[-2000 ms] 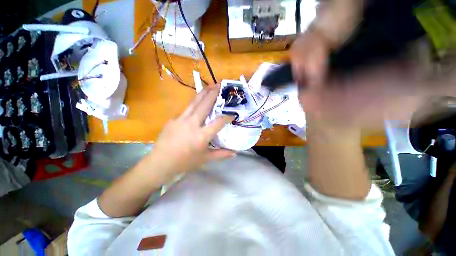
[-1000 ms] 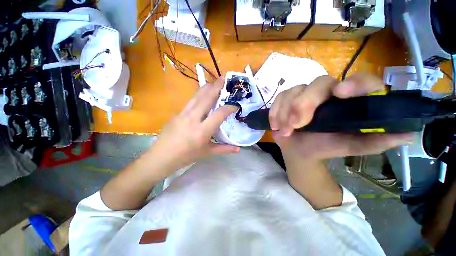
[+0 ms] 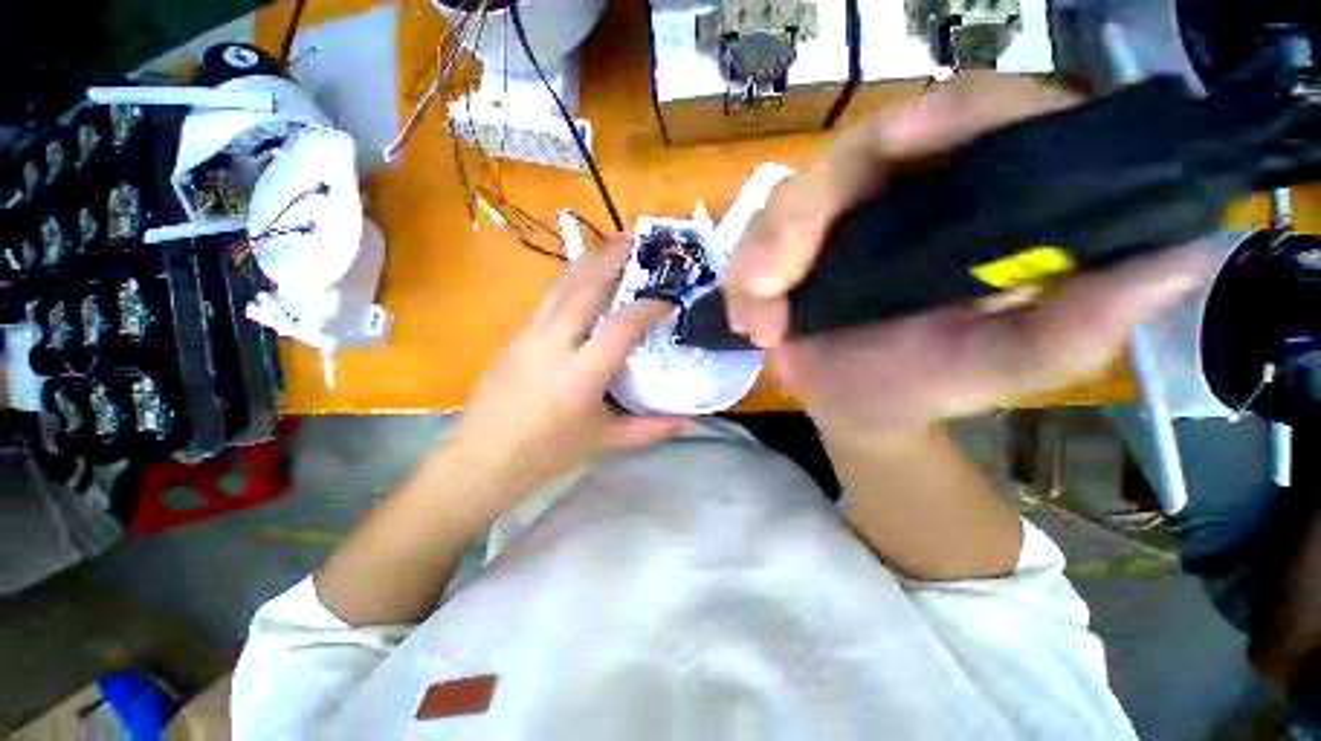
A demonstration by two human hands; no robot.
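Note:
A white camera housing [image 3: 690, 379] lies at the bench's near edge, its square opening showing dark parts and thin wires. My left hand [image 3: 548, 365] rests on the housing's left side, fingers pressed on it near the opening, holding it. My right hand [image 3: 869, 311] is closed around a thick black electric screwdriver [image 3: 1000, 217] with a yellow label. The screwdriver's tip end is at the housing, just right of my left fingertips; the exact tip and any screw are hidden. A white plate-like piece [image 3: 756, 196] is partly hidden behind my right hand.
Another white camera unit [image 3: 307, 217] stands at left beside a black parts tray [image 3: 109, 311]. A white unit with loose wires [image 3: 519, 116] is at the back. Pale boxes with metal mechanisms [image 3: 753, 109] stand behind. Camera units with black fronts [image 3: 1257, 326] are at right, near a person's arm.
My right hand first brought the screwdriver in from the right to the housing; since then its rear end has tilted farther back on the bench. My left hand has stayed on the housing.

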